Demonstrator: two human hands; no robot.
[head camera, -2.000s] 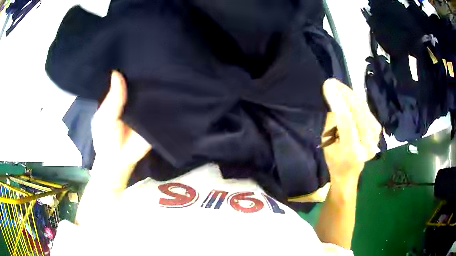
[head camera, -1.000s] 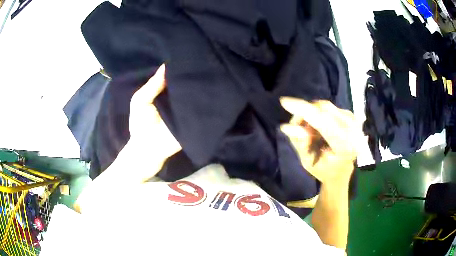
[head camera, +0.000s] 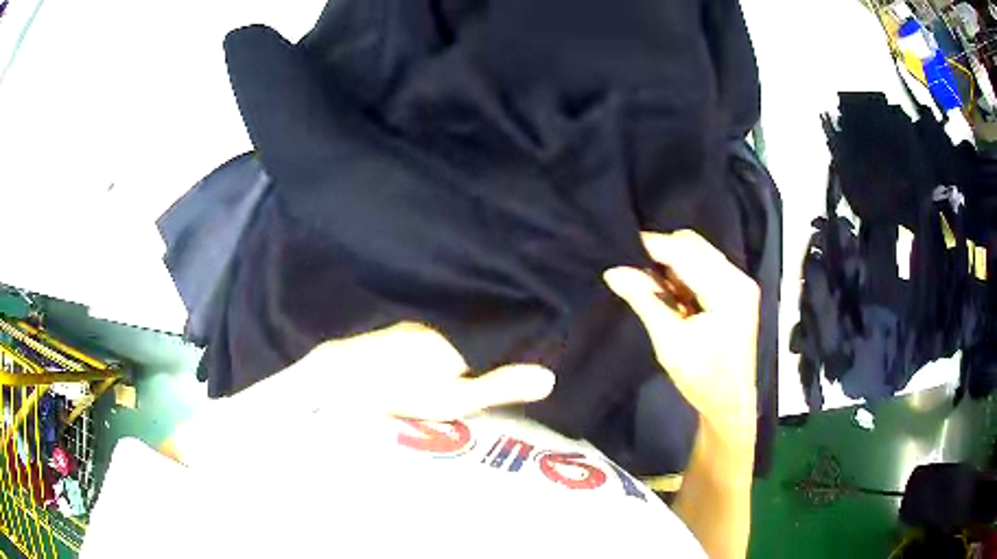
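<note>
A dark navy jacket body (head camera: 492, 186) lies spread and wrinkled in front of me, its near side against my white printed shirt. A bluish lining piece (head camera: 213, 235) shows at its left edge. My left hand (head camera: 437, 371) lies low on the cloth, thumb pointing right; whether it grips cloth is unclear. My right hand (head camera: 694, 317) is over the right part of the jacket, with thumb and forefinger a little apart. A small dark tool (head camera: 676, 289), probably thread snips, shows inside its fingers.
A white worktable (head camera: 98, 164) lies under the jacket. Dark cut parts (head camera: 875, 240) with pale tickets lie at the right. A yellow wire-sided cart (head camera: 55, 377) stands at lower left. Green floor (head camera: 809, 524) shows at lower right, with a black object near the rim.
My left hand has moved right and down, off the raised fold. The folded cloth now lies flatter, covering the dark opening in the middle. My right hand has shifted slightly down.
</note>
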